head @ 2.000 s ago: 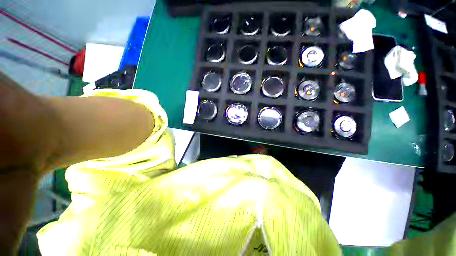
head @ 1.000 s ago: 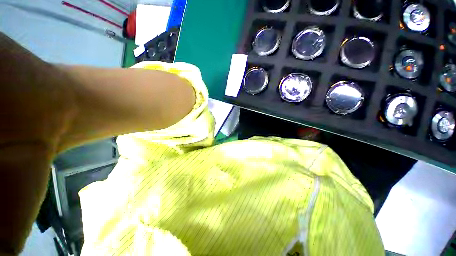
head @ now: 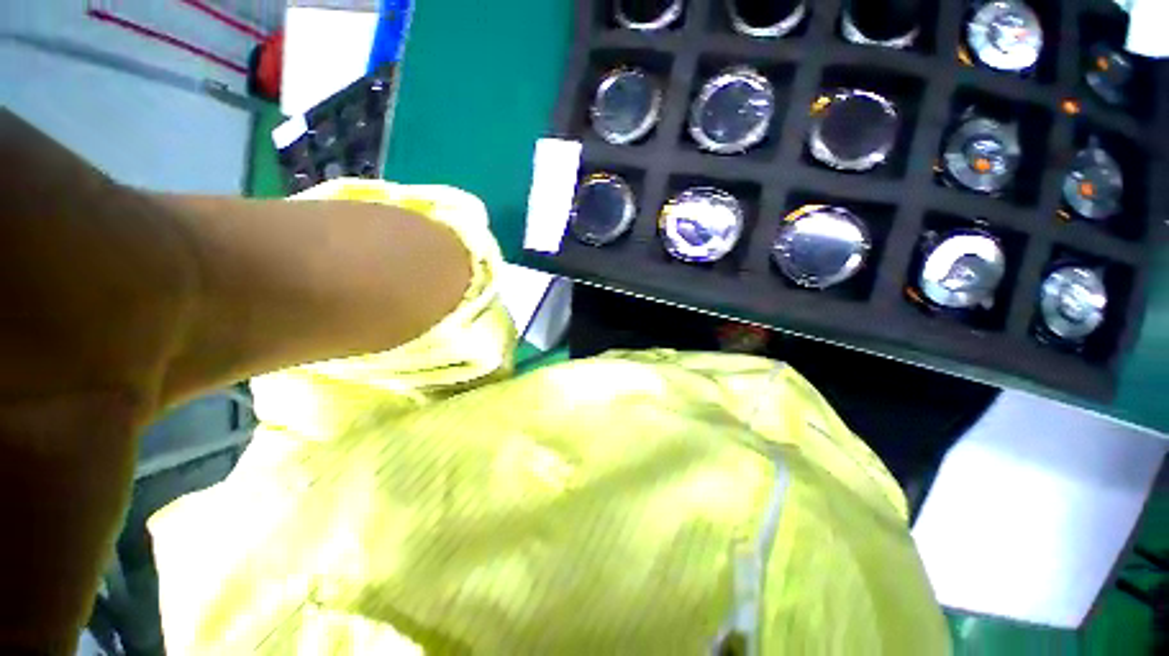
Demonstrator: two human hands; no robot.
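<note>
The black foam tray [head: 667, 288] lies at the upper right, its top and right side cut off by the picture's edge. Its square pockets hold round units with shiny metal rims. Some have dark faces, like one unit [head: 854, 130]; others show bright or silvery faces, like another unit [head: 701, 226]. My left hand [head: 64, 308] is raised very close to the camera at the left edge, large, dark and blurred. Its fingers cannot be made out. The bare forearm runs into a yellow sleeve. My right hand is not in view.
A white label strip [head: 553, 195] lies at the tray's left edge on the green bench top [head: 481, 115]. A small dark tray [head: 344, 139] and a blue edge show at the upper left. A white panel [head: 1026, 506] is below the bench at the right. The yellow smock fills the lower middle.
The view has turned and come closer, so the tray looks larger and sits further right; the phone and most wipes have left the picture. My left hand stays raised at the left edge.
</note>
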